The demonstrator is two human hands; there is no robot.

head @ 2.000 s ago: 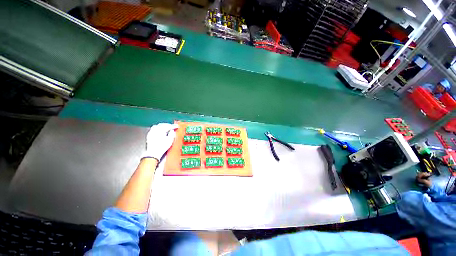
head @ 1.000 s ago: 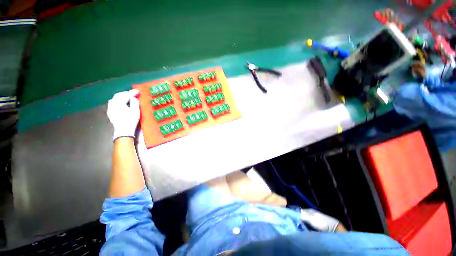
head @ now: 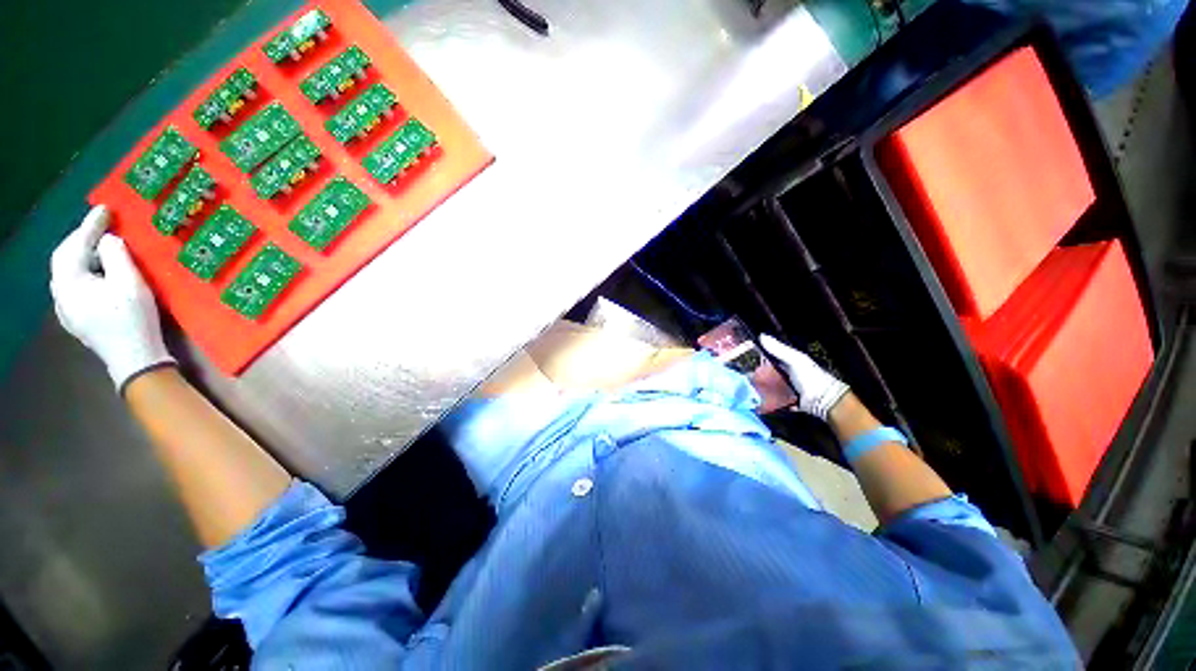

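A red-orange foam pad [head: 439,125] lies on the metal plate at upper left. Several small green circuit boards [head: 262,278] sit on it in rows, some with components showing at their sides. My left hand [head: 112,299], in a white glove, is at the pad's left corner, with its fingertips at the edge. My right hand [head: 803,376], also gloved and with a light blue wrist band, is low beside my lap, away from the pad. It holds a small flat pinkish and dark thing [head: 750,361], partly hidden by the fingers.
A large black open box [head: 905,230] stands at right below the bench, with red-orange sheets [head: 997,184] and dark slotted pieces inside. The metal plate's [head: 577,171] front edge runs diagonally by my lap. A cutter handle [head: 525,13] shows at the top edge. A blue sleeve [head: 1115,39] shows at upper right.
The view has turned down and to the right. The right hand now shows clearly with the flat thing in it. My left hand stays at the pad's left side.
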